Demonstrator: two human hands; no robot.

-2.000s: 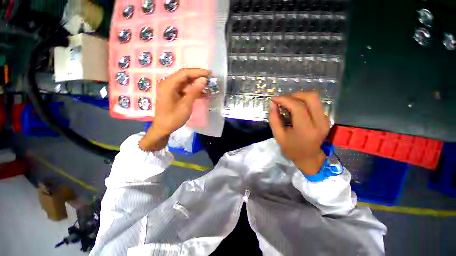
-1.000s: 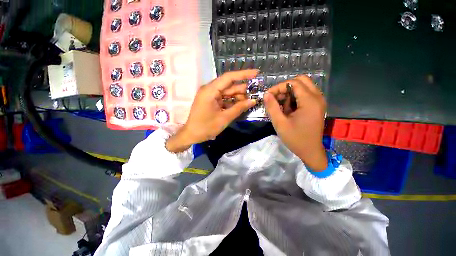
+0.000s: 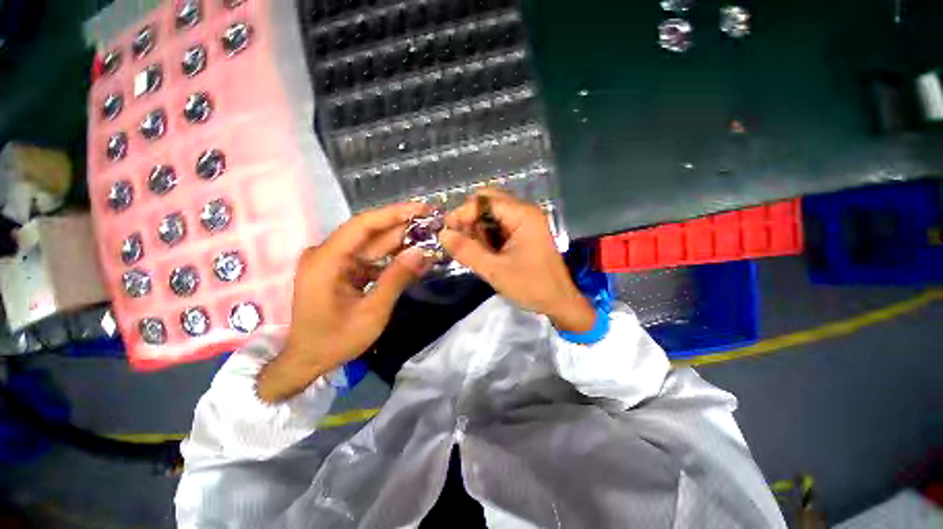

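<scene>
A round silver unit (image 3: 423,231) with a dark purplish centre is held at the fingertips over the near edge of the clear component tray (image 3: 434,114). My left hand (image 3: 346,284) grips it from the left. My right hand (image 3: 517,248) touches its right side with thumb and forefinger; a dark brown item (image 3: 488,225) is tucked between its fingers. Any tiny part at the fingertips is too small to tell. The pink tray (image 3: 274,201) on the left holds many round silver units in its pockets.
Loose silver units (image 3: 675,35) lie on the green mat (image 3: 641,124) at the upper right. A red bin strip (image 3: 703,236) lines the bench edge, with a blue bin (image 3: 703,310) below. A white box (image 3: 47,271) stands at far left.
My left hand has brought the silver unit from beside the pink tray to my right hand, and both now hold it. The view has turned, so the bench appears tilted and further left.
</scene>
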